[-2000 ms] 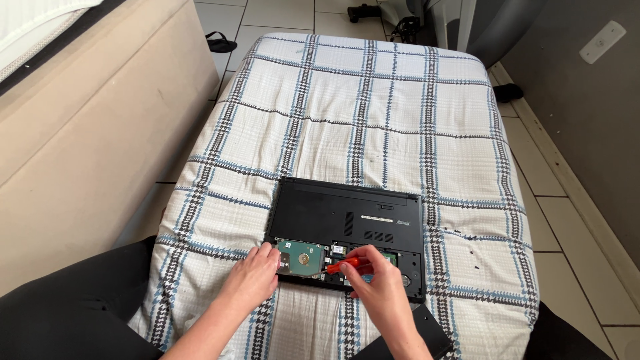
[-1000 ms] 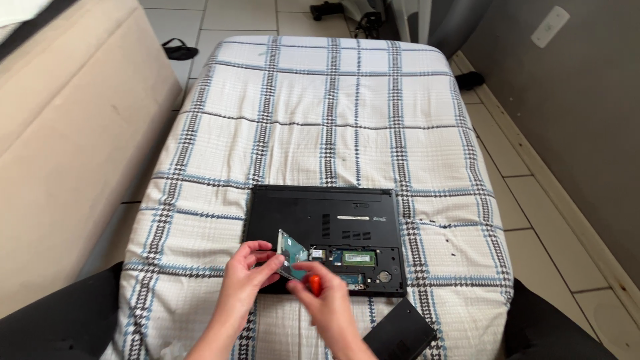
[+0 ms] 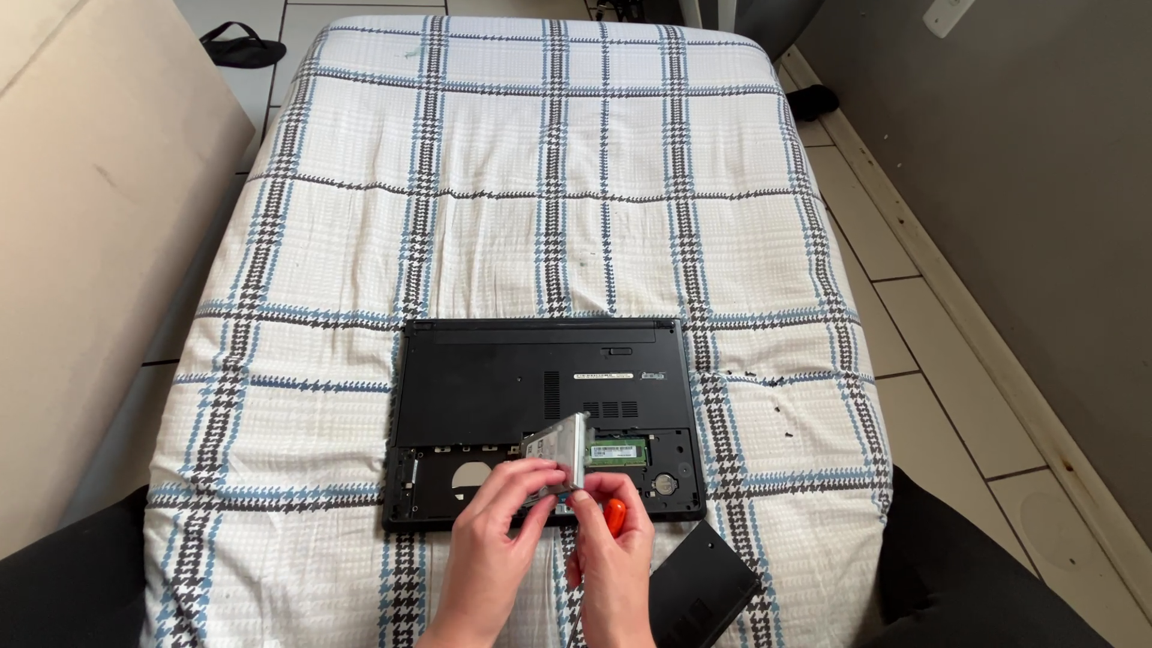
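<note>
My left hand grips a 2.5-inch hard drive tilted up on edge, above the front of an upside-down black laptop. At the drive's lower right corner are the fingers of my right hand, which also holds a screwdriver with an orange handle; its shaft is mostly hidden. The laptop's bottom is uncovered along the near side, showing the drive bay, a green memory module and a round coin cell. A black cover panel lies beside the laptop's near right corner.
A plaid cloth covers the padded surface under the laptop. Several small dark screws lie on it to the right. A beige upholstered piece stands at left, a grey wall at right, and a black flip-flop on the tiled floor.
The hard drive, lying in the laptop's bay two seconds ago, has been lifted out and turned so its metal face shows. My right hand has kept the screwdriver and moved to the drive's edge.
</note>
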